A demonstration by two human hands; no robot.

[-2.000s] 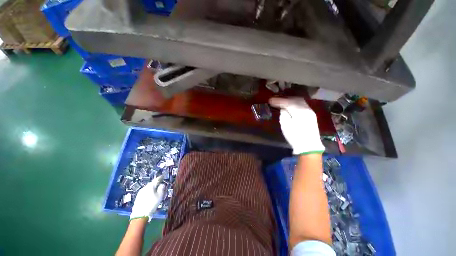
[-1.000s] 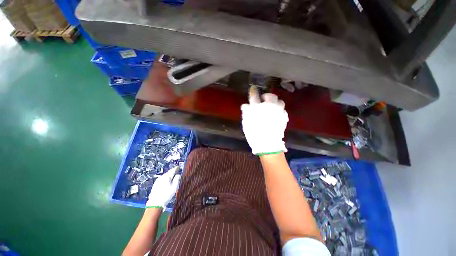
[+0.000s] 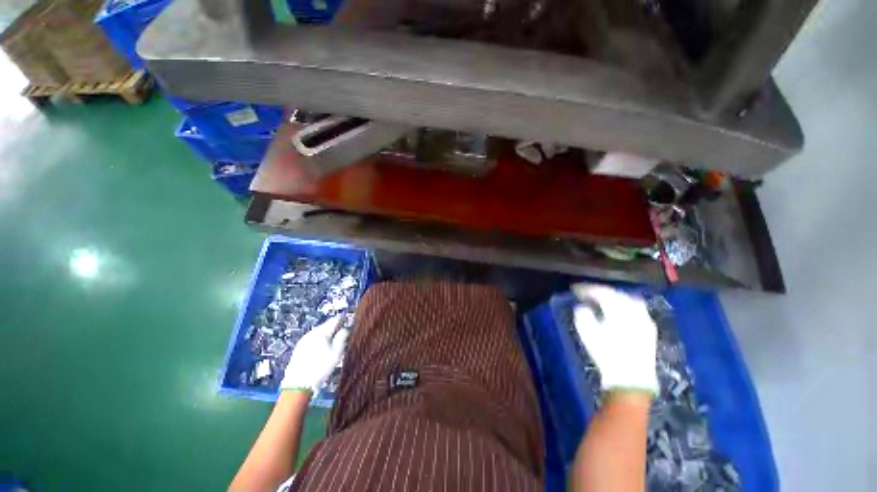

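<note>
My left hand [image 3: 315, 356], in a white glove, is at the right side of the left blue bin [image 3: 237, 336], over small grey metal parts [image 3: 298, 303]. Its fingertips are too small to tell whether they hold a part. My right hand [image 3: 620, 338], gloved and slightly blurred, is over the upper part of the right blue bin [image 3: 723, 384], above grey metal parts [image 3: 678, 442]. I cannot tell whether it holds anything. The red board [image 3: 500, 200] lies in front of a small metal die [image 3: 469, 149] under the beam.
The thick grey press beam [image 3: 462, 91] crosses the top. A slotted bar [image 3: 337, 139] is at the board's left end. A white block [image 3: 625, 164], a red-handled tool [image 3: 664, 252] and silver scraps [image 3: 683, 240] are at the right. Stacked blue crates [image 3: 226, 130] stand at the left.
My right hand has moved from the die area back and down to the right bin. My left hand stays at the left bin, slightly higher than two seconds ago.
</note>
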